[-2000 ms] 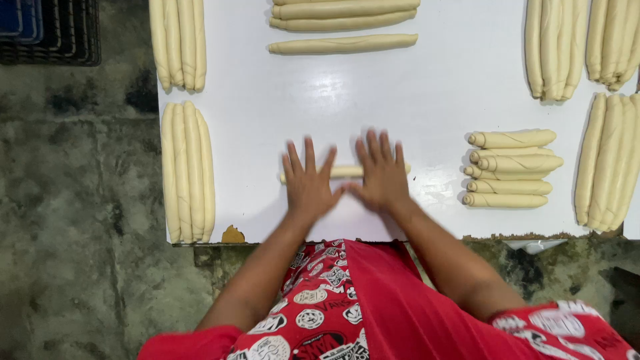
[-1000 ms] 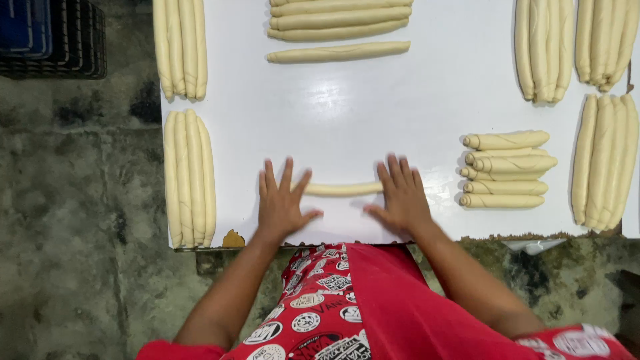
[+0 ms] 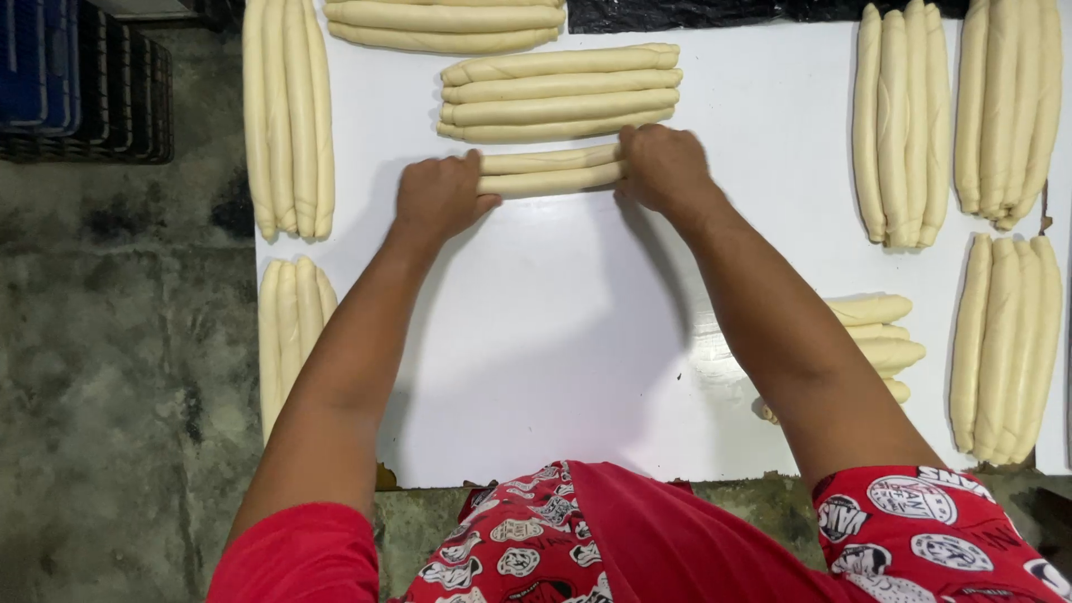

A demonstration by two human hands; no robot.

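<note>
My left hand (image 3: 444,193) and my right hand (image 3: 666,167) grip the two ends of a pair of long dough rolls near the far part of the white table. The nearer dough roll (image 3: 548,181) and the farther one (image 3: 548,159) lie side by side between my hands, their ends hidden by my fingers. Just beyond them is a group of several long dough rolls (image 3: 561,96), set crosswise. Shorter dough rolls (image 3: 875,331) lie partly hidden behind my right forearm.
More long dough rolls stand in groups on the left (image 3: 289,126), at the far left (image 3: 444,21) and on the right (image 3: 900,134). Black plastic (image 3: 712,12) covers part of the far side. Stacked crates (image 3: 126,92) are on the floor left of the white tabletop (image 3: 536,335).
Both hands have moved from the near part of the table to the far part. The thin roll they were on is no longer there. The view has shifted toward the far side.
</note>
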